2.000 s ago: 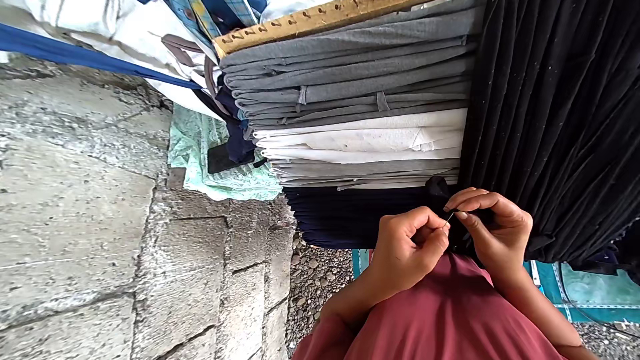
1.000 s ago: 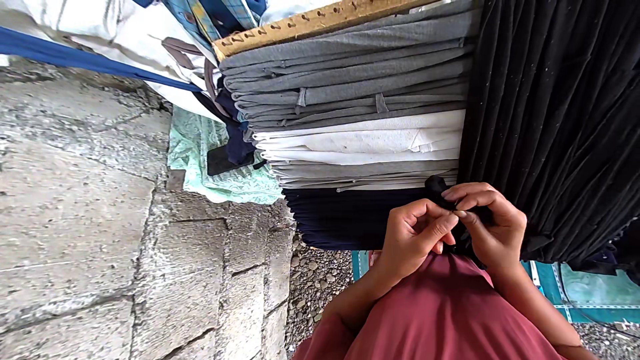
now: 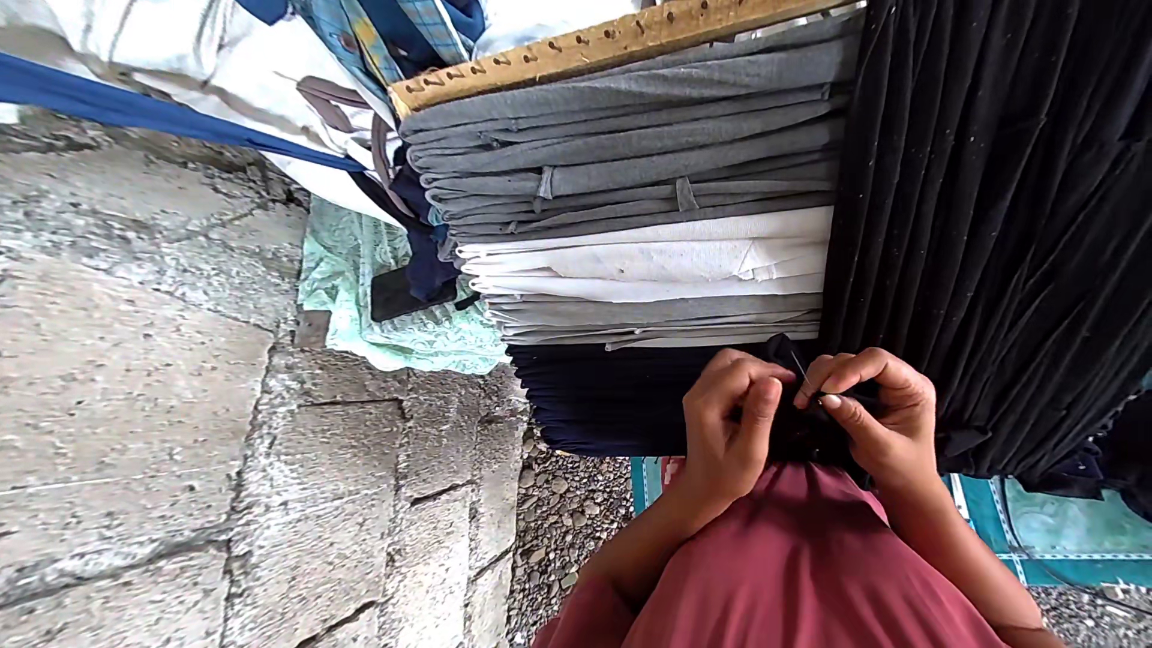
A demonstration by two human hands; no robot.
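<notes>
A thin sewing needle [image 3: 801, 367] stands slanted between my hands, its lower end at the right fingertips. My right hand [image 3: 877, 409] pinches black cloth [image 3: 796, 436] and the needle's lower part between thumb and fingers. Just left of it, my left hand [image 3: 733, 418] has its thumb and index finger close together; whether thread is between them is too fine to tell. The black cloth lies between both hands, above the dark red garment on my lap. Folded navy cloth [image 3: 612, 396] is left of my hands, and hanging black garments [image 3: 981, 234] are to the right.
Stacked gray trousers [image 3: 630, 126] and white cloth [image 3: 648, 256] lie beyond my hands, under a wooden strip with nails [image 3: 585, 49]. At left are a stone wall [image 3: 135, 387], mint lace cloth [image 3: 351, 279] and a dark flat object [image 3: 400, 295]. Gravel [image 3: 567, 504] shows below.
My hands were together at the fingertips one second ago; now my left hand is a little apart to the left, and the needle shows plainly between them.
</notes>
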